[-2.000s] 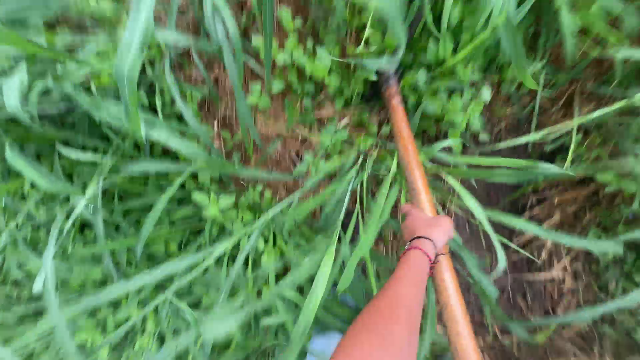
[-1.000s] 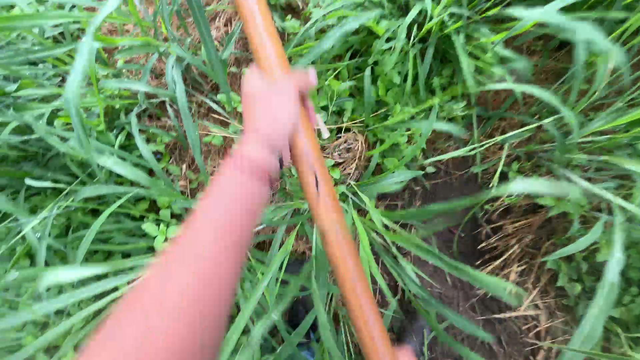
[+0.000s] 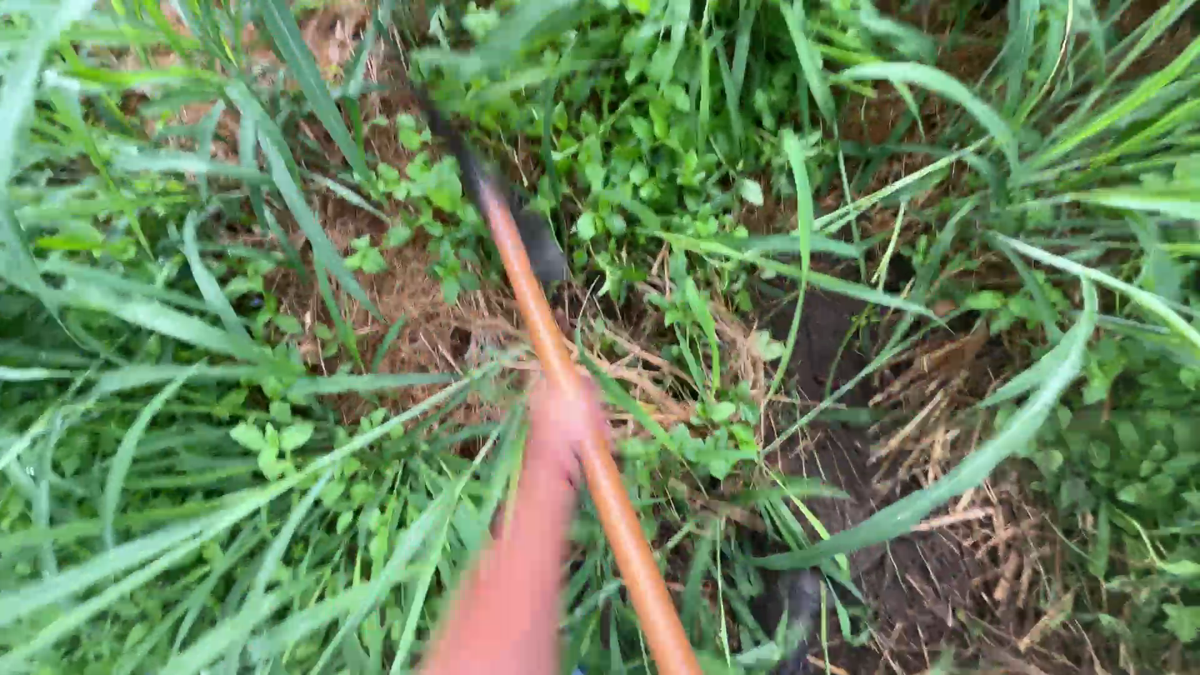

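A long-handled tool crosses the middle of the view, its smooth orange-brown shaft running from the bottom edge up and to the left. My left hand, blurred, is wrapped around the shaft near the centre. Beyond the hand the shaft meets a dark metal socket, whose far end blurs into the grass, so the kind of tool head cannot be told. A flat dark grey piece shows just right of the socket; whether it belongs to the tool is unclear. My right hand is outside the view.
Long grass blades arch over the ground on both sides. Low leafy weeds grow around the tool's far end. Dry brown straw lies left of the shaft, and dark bare soil shows at the right. A dark object, unclear, is low in the grass.
The tool's dark socket, outside the view one second ago, now shows at the upper left. My left hand appears lower in the view, still on the shaft. Fingers at the bottom edge have gone from sight.
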